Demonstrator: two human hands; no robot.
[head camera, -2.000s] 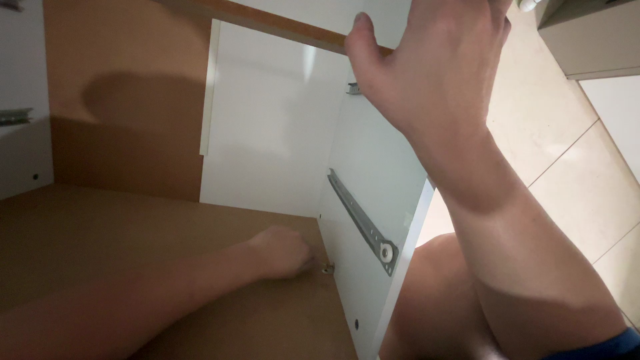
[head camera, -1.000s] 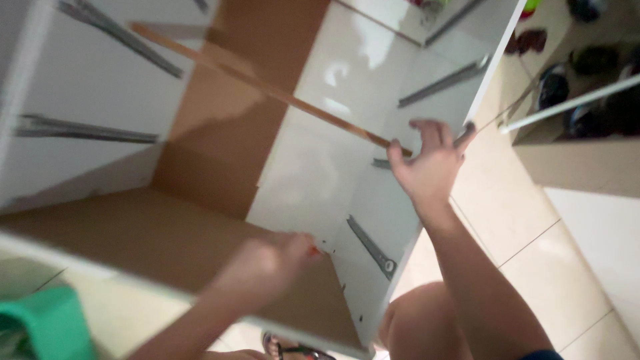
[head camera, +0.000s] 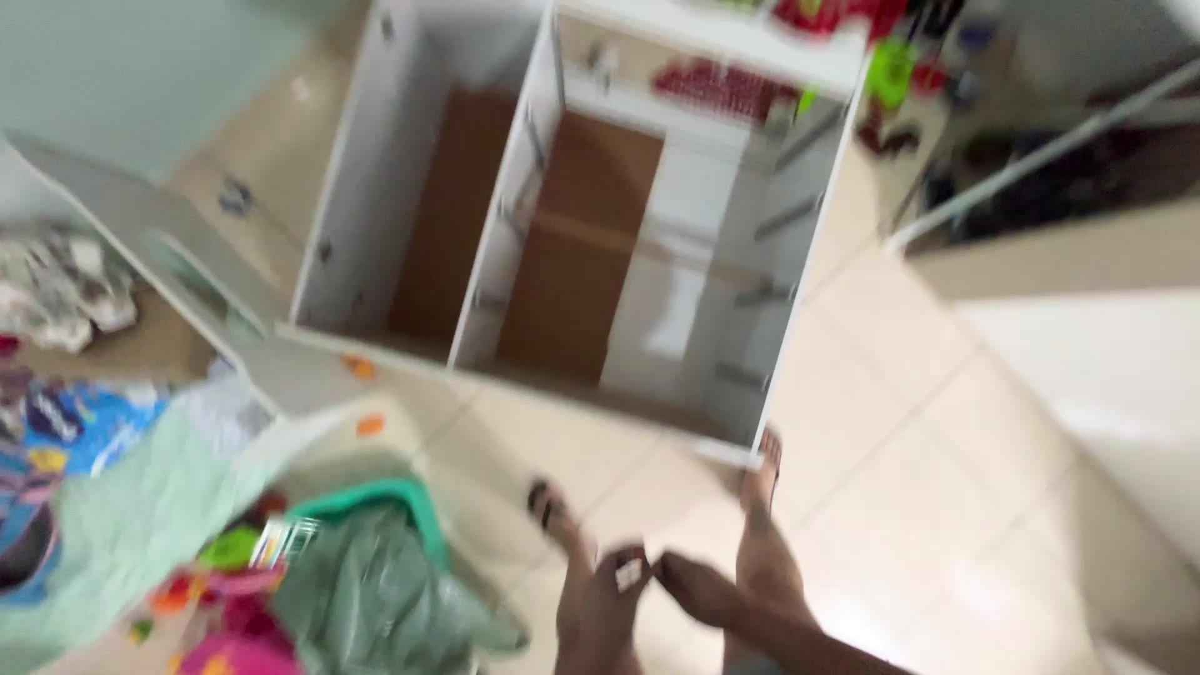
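Observation:
A white cabinet carcass (head camera: 769, 375) stands on the tiled floor, seen from above, with a brown back panel (head camera: 581, 272), a thin wooden rail across the right bay and metal drawer runners (head camera: 787, 217) on the inner walls. My left hand (head camera: 619, 586) is low in the view, between my knees, with a small white object (head camera: 630, 574) at its fingers; blur hides what it is. My right hand (head camera: 696, 589) comes in from the right, its fingertips close to or touching the left ones. Whether it holds anything cannot be told.
A green plastic bag (head camera: 375, 591) sits in a teal-rimmed container (head camera: 427, 520) at lower left, beside colourful fabric items. A grey panel or door (head camera: 141, 216) leans out at the cabinet's left. A pale furniture piece (head camera: 1097, 375) stands at right. My feet are by the cabinet's front edge.
My right hand has left the cabinet's right side, and my left hand has come out from inside its bottom corner. Both are now together in front of me. The view has pulled back widely.

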